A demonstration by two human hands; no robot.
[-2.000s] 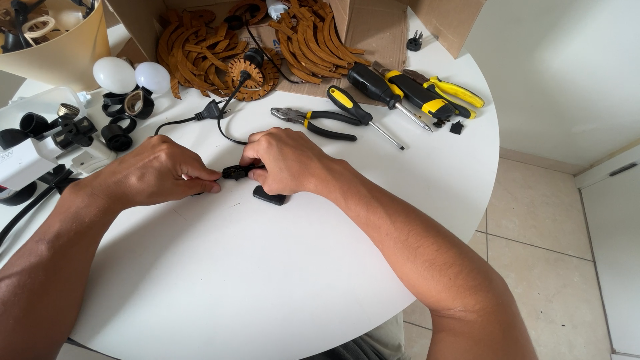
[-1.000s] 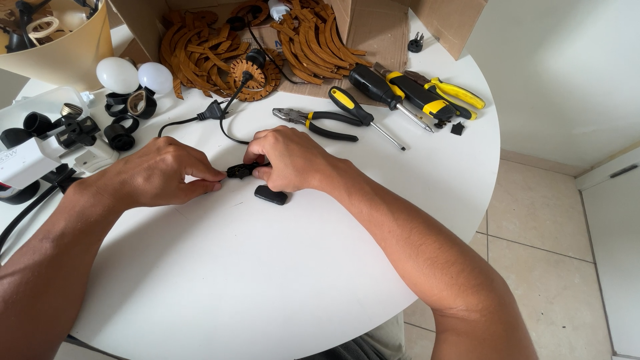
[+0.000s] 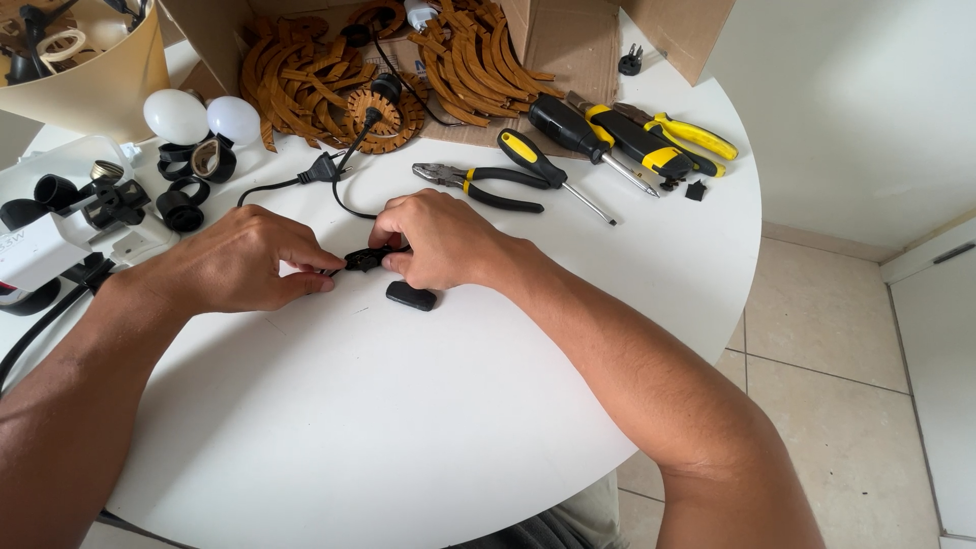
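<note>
Between my two hands, low over the white table, is a small black inline cord switch housing (image 3: 364,259) with its inside exposed. My left hand (image 3: 248,263) pinches the thin black cord at the housing's left end. The fingers of my right hand (image 3: 442,240) grip the housing's right end, hiding part of it. Just below my right fingertips lies a loose black plastic cover (image 3: 411,296). A black two-pin plug (image 3: 322,168) on its cord rests on the table beyond my hands, and another stretch of black cord (image 3: 343,200) curves toward my right hand.
Combination pliers (image 3: 480,183), a slotted screwdriver (image 3: 560,175), a larger screwdriver (image 3: 568,126), a utility knife (image 3: 637,141) and yellow-handled pliers (image 3: 690,137) lie beyond my right hand. Curved wooden pieces (image 3: 297,84) fill a cardboard box (image 3: 572,69). Bulbs (image 3: 175,116) and black rings (image 3: 181,210) are at left.
</note>
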